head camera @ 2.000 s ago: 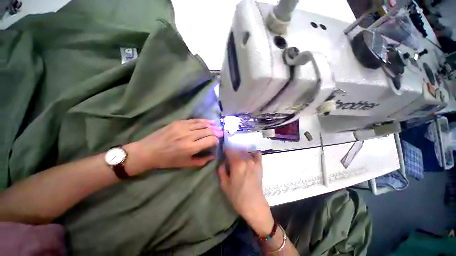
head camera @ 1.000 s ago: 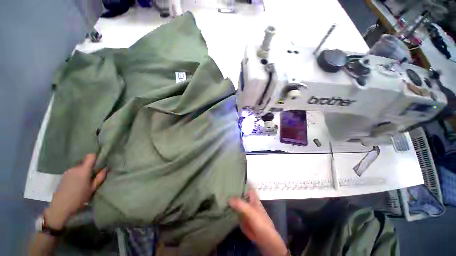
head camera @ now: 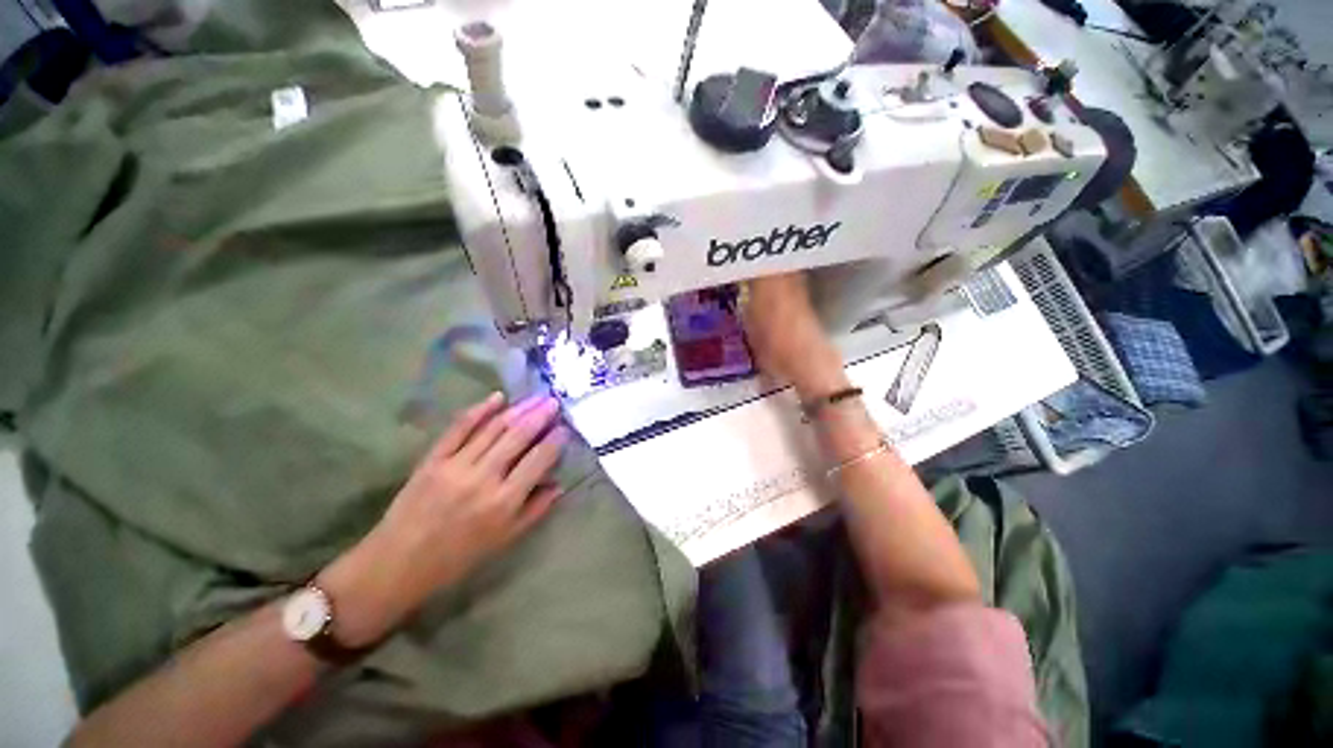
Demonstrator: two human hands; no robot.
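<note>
An olive-green garment [head camera: 278, 307] lies spread left of the needle and hangs over the table's front edge. A white label [head camera: 290, 107] shows on it. My left hand [head camera: 475, 475] lies flat on the cloth, its fingertips beside the lit presser foot and needle [head camera: 567, 363] of the white brother sewing machine [head camera: 643, 190]. My right hand [head camera: 787, 329] reaches under the machine arm, beside the dark smartphone [head camera: 711, 336]; its fingers are partly hidden, and I cannot tell whether they hold anything.
A slim grey metal item [head camera: 914, 368] lies on the table near the printed ruler marks [head camera: 775, 475]. A pale slatted crate [head camera: 1075, 344] with blue checked cloth stands at the right. A second green pile [head camera: 1023, 570] hangs by my lap. Another machine table [head camera: 1155, 132] stands behind.
My left hand has moved from the garment's left side to the needle. My right hand has left the cloth and gone under the machine arm. The garment lies further left and forward in view.
</note>
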